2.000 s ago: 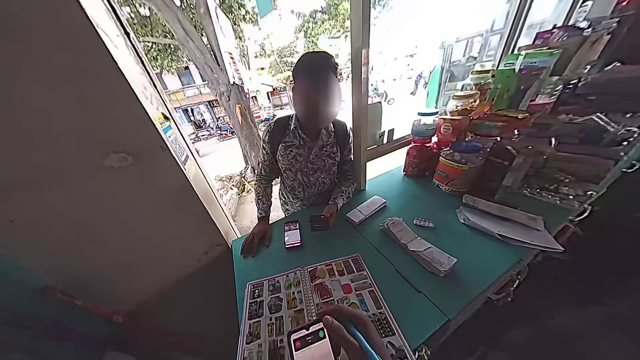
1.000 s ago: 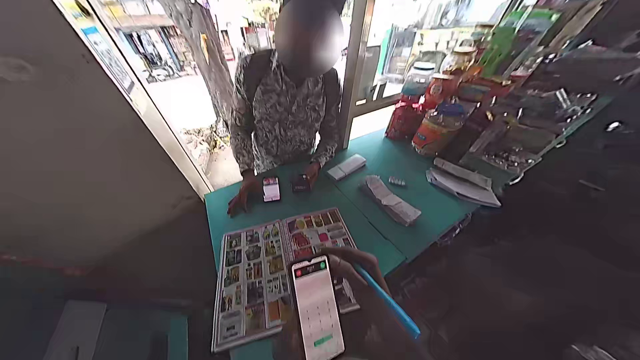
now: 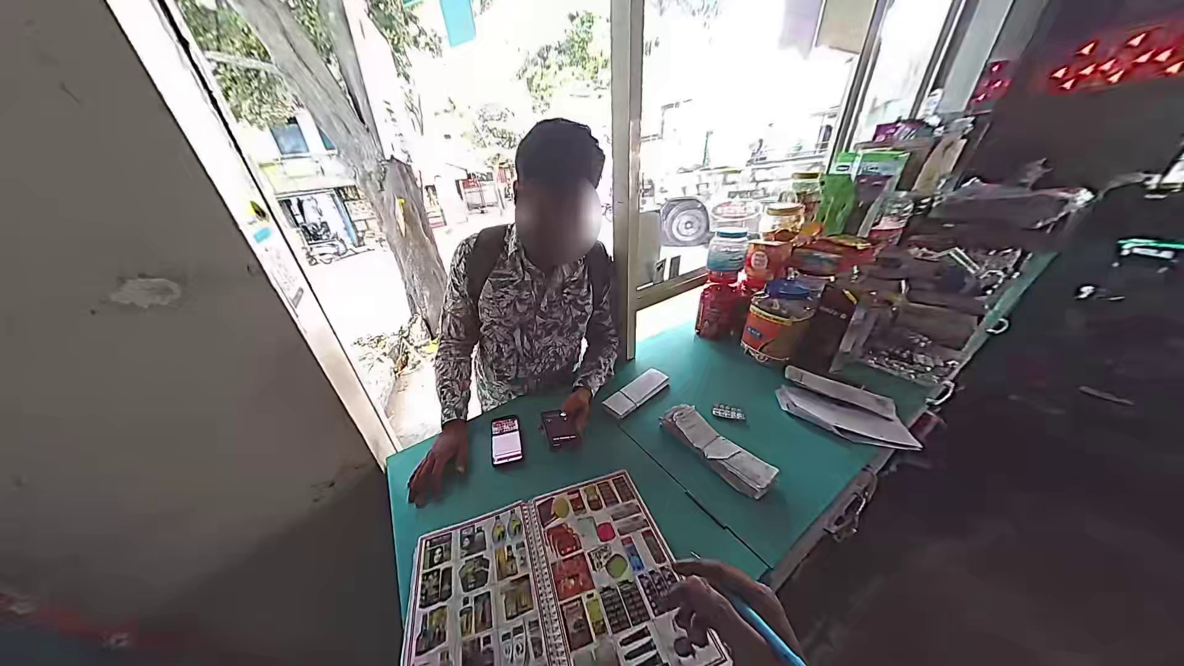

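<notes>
My right hand (image 3: 726,606) is over the lower right of an open spiral-bound picture catalogue (image 3: 532,578), with a blue pen (image 3: 766,631) held in it. The catalogue lies flat on the green counter (image 3: 592,444), its pages filled with small product pictures. My left hand is out of view. Beyond the catalogue, a smartphone (image 3: 507,441) with a lit screen lies on the counter. Beside it is a dark wallet-like object (image 3: 561,429), touched by the hand of a person across the counter.
The person (image 3: 532,305) leans at the far edge. Bundled paper strips (image 3: 720,450), a smaller bundle (image 3: 636,392), a blister pack (image 3: 729,412) and loose papers (image 3: 846,412) lie to the right. Plastic jars (image 3: 779,319) stand behind, near a rack. A wall is at left.
The phone seen near my hands in both earlier frames has gone out of view. My right hand, with the blue pen, is now over the catalogue's right page.
</notes>
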